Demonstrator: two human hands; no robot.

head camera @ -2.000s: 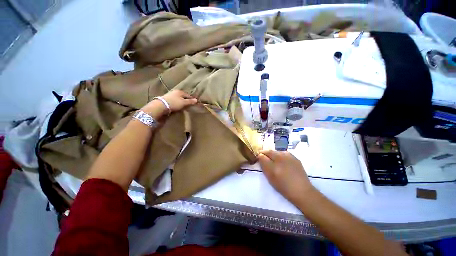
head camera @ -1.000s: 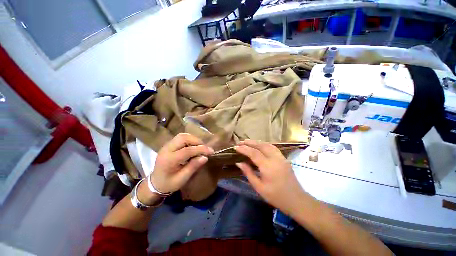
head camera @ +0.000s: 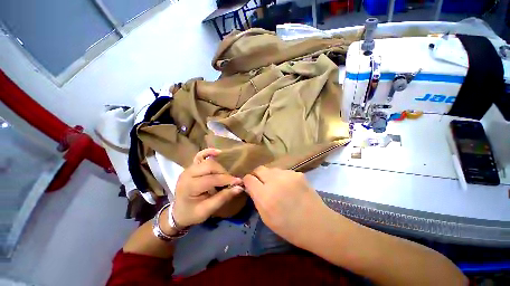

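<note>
A tan jacket [head camera: 279, 111] lies bunched on the machine table, left of the needle. Its zipper edge [head camera: 321, 155] runs from the presser foot area [head camera: 358, 125] down to my hands at the table's front edge. My left hand [head camera: 204, 187], with bracelets on the wrist, pinches the cloth edge between thumb and fingers. My right hand [head camera: 279, 198] pinches the same edge, its fingertips touching those of my left hand. The exact bit between the fingertips is hidden. White lining [head camera: 165, 170] and a black band [head camera: 134, 153] show at the jacket's left side.
The white sewing machine head [head camera: 414, 72] stands at the right with a black strap [head camera: 478, 75] over it. A black phone [head camera: 474, 152] lies right of the needle. The ruler-marked table edge [head camera: 402, 218] runs across the front. A red pipe [head camera: 45, 120] is at the left.
Two seconds ago my hands were apart, the right near the needle. They came together on the cloth edge, then moved slightly lower, and more of the zipper edge now shows. The camera view has shifted.
</note>
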